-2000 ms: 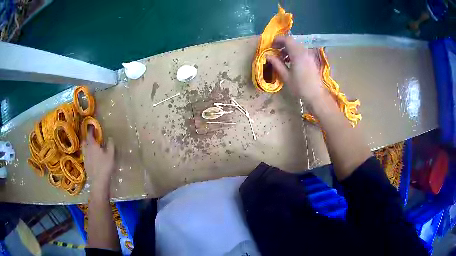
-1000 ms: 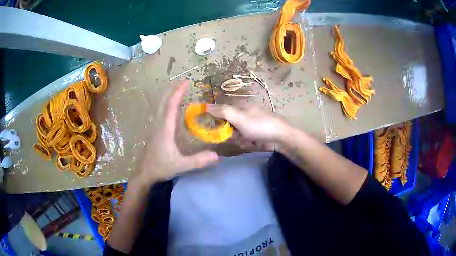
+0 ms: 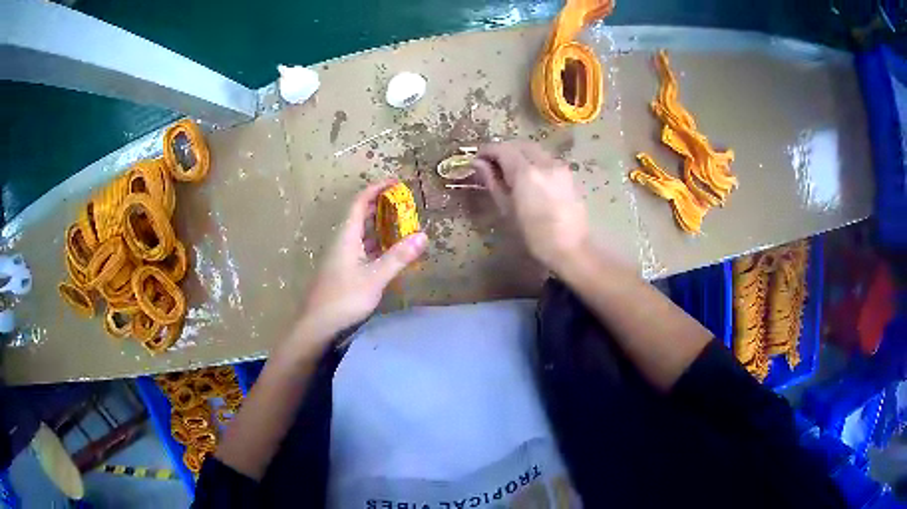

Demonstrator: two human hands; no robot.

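Note:
My left hand (image 3: 358, 263) holds an orange oval ring (image 3: 399, 215) on its side, between thumb and fingers, above the near middle of the bench. My right hand (image 3: 542, 199) is over the bench centre, its fingertips bent down beside the pale oval item (image 3: 458, 166) and the thin pale sticks. The fingertips partly hide the sticks; I cannot tell if they grip one. The pale oval lies on a dark stained patch.
A heap of orange oval rings (image 3: 146, 227) lies at the left. A larger orange coil (image 3: 568, 84) lies at the far edge, with loose orange straps (image 3: 693, 154) right of it. White pot (image 3: 406, 89), white bottle (image 3: 298, 84), pale post (image 3: 129, 58), blue crates (image 3: 777, 308).
My right hand has let go of the orange ring and moved right and away to the pale sticks. My left hand has closed on the ring, which now stands on its side.

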